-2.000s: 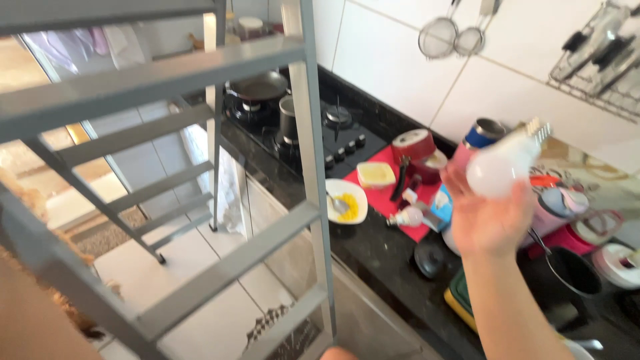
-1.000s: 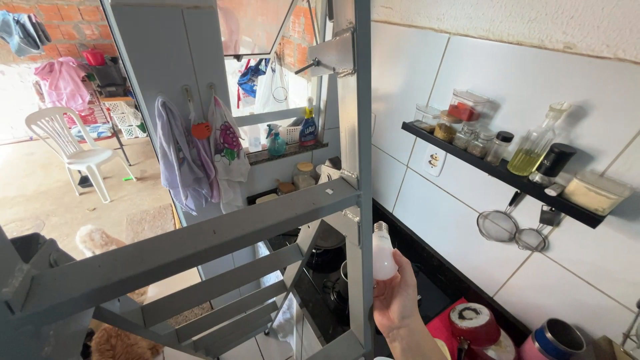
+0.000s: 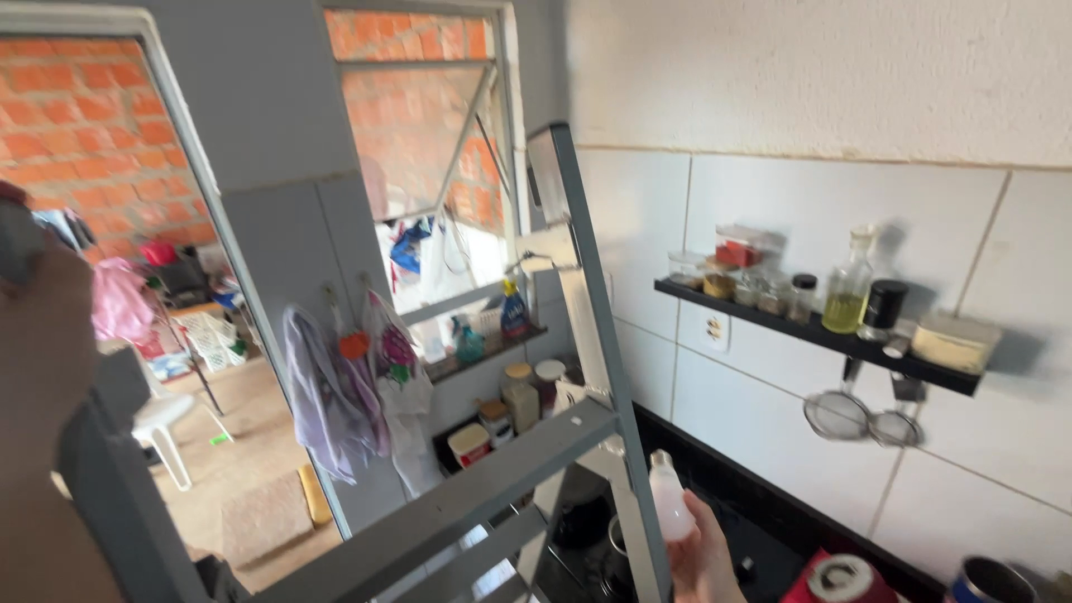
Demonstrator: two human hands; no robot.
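Observation:
My right hand (image 3: 703, 548), low and right of centre, is closed around a white light bulb (image 3: 670, 502) with its metal screw base upward. The bulb is close beside the right rail of a grey metal stepladder (image 3: 599, 335); whether that hand touches the rail is unclear. My left hand (image 3: 46, 268) is raised at the left edge, blurred and partly out of view, near the ladder's left side. A grey object with a reddish top (image 3: 15, 230) shows at its fingers; I cannot tell whether it is gripped. A ladder step (image 3: 469, 494) crosses below.
A black wall shelf (image 3: 804, 335) bears jars and an oil bottle (image 3: 847, 289). Two strainers (image 3: 837, 414) hang below it. A tilted window (image 3: 419, 134) stands behind the ladder, cloths (image 3: 327, 394) hang by the doorway, and a stove (image 3: 578, 511) is below.
The view has swung up and left from the counter. My right hand, with the bulb, was over the counter and is now by the ladder's right rail. My left hand has come into view at left.

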